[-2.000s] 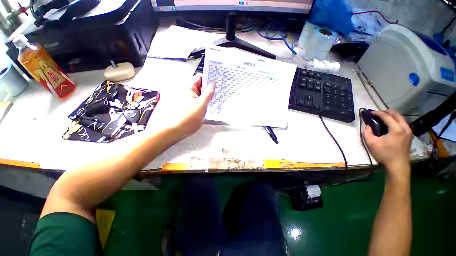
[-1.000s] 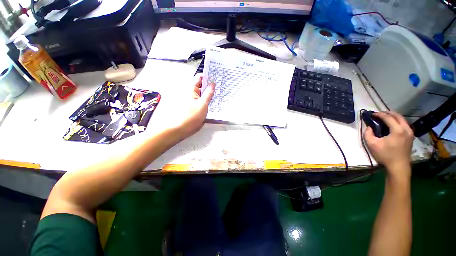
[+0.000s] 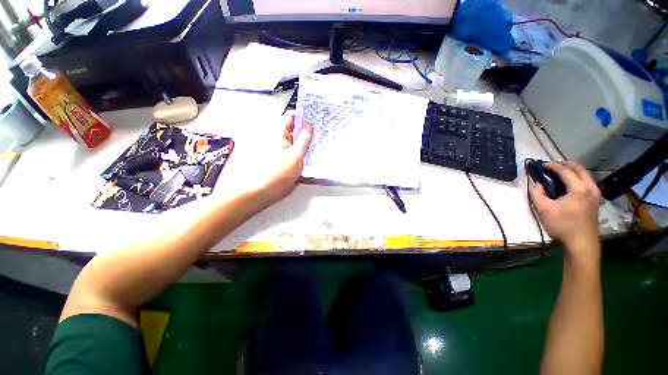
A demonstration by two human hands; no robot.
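My left hand (image 3: 288, 157) grips the left edge of the printed sheets (image 3: 362, 135), thumb on top. The white sheets carry dense printed lines and lie over the left part of the black keyboard (image 3: 469, 139). My right hand (image 3: 570, 203) rests over the small black corded mouse (image 3: 546, 180) on the desk right of the keyboard. A black pen (image 3: 395, 198) lies at the lower edge of the sheets, its upper end hidden under them.
The white desk (image 3: 293, 223) has a chipped front edge. A patterned black pouch or mat (image 3: 168, 168), orange drink bottle (image 3: 67, 105) and black printer (image 3: 139, 62) are at left. The monitor stand (image 3: 337, 62) is behind the sheets. A grey-white label printer (image 3: 586, 99) is at right.
The view has shifted very slightly. Both hands keep their places, the left on the sheets and the right on the mouse.
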